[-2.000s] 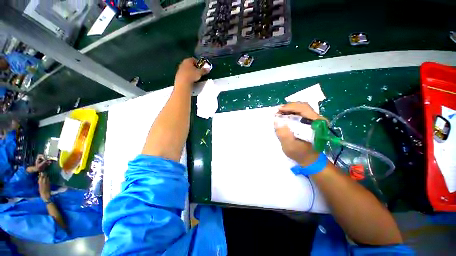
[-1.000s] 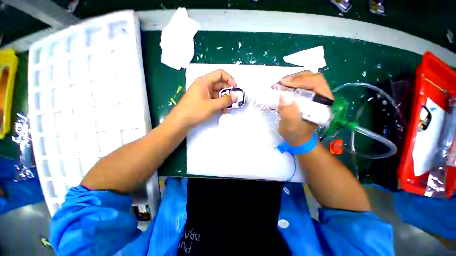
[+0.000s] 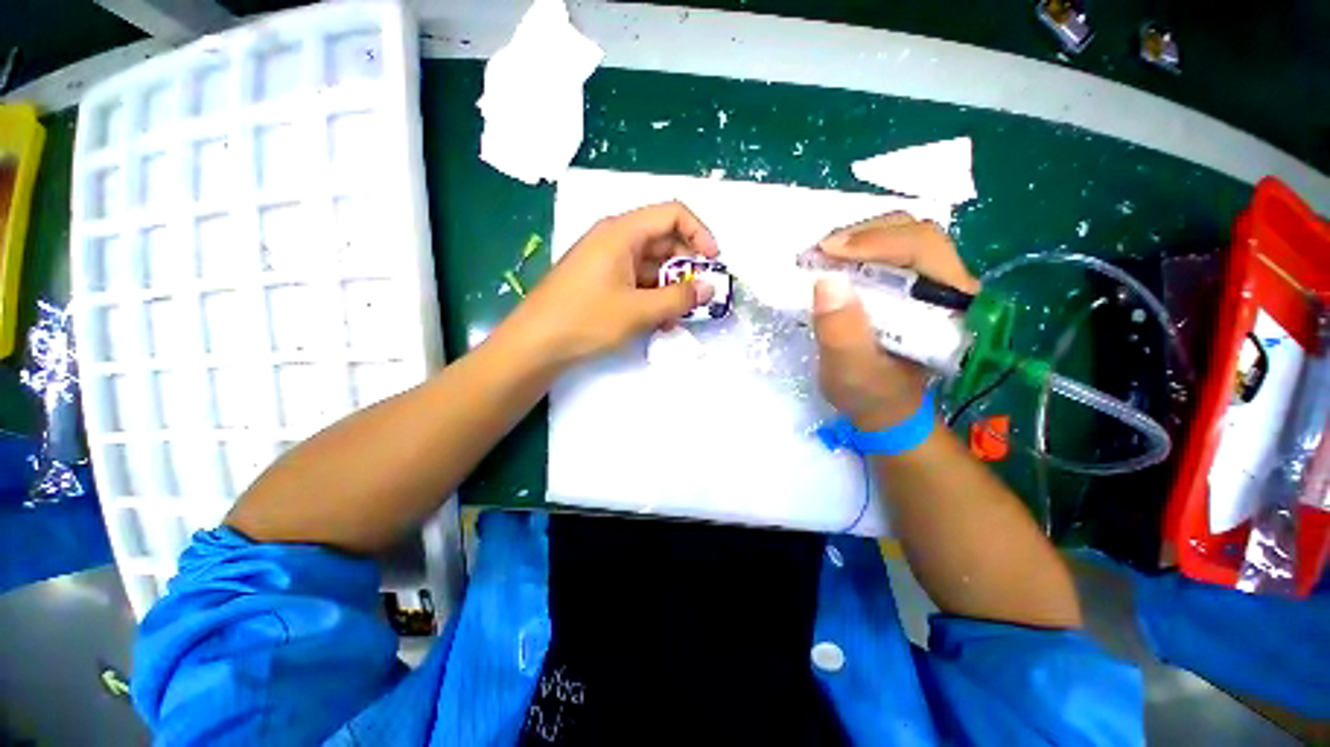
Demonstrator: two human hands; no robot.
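Observation:
My left hand (image 3: 620, 285) holds a small electronic module (image 3: 710, 289) between thumb and fingers above the white work mat (image 3: 656, 453). The module has a dark rounded rim and a pale inside, partly hidden by my thumb. My right hand (image 3: 875, 343) grips the dispensing syringe (image 3: 912, 321) like a pen, its clear-white barrel pointing left towards the module. The syringe tip is too faint to place exactly; a gap shows between barrel and module. A green adapter (image 3: 992, 336) joins the barrel to a clear air hose (image 3: 1109, 423). A blue wrist strap (image 3: 893, 434) is on my right wrist.
A white blister tray (image 3: 314, 190) stands left of the mat. Wiping paper (image 3: 537, 102) lies beyond the mat. A red parts bin (image 3: 1199, 496) holding paper and bags is at right. An orange-red piece (image 3: 990, 438) lies beside the hose. Modules (image 3: 1066, 24) sit on the conveyor at top right.
My left hand has come back from the conveyor to above the mat with a module. The view has shifted and now shows the blister tray. My right hand still holds the syringe.

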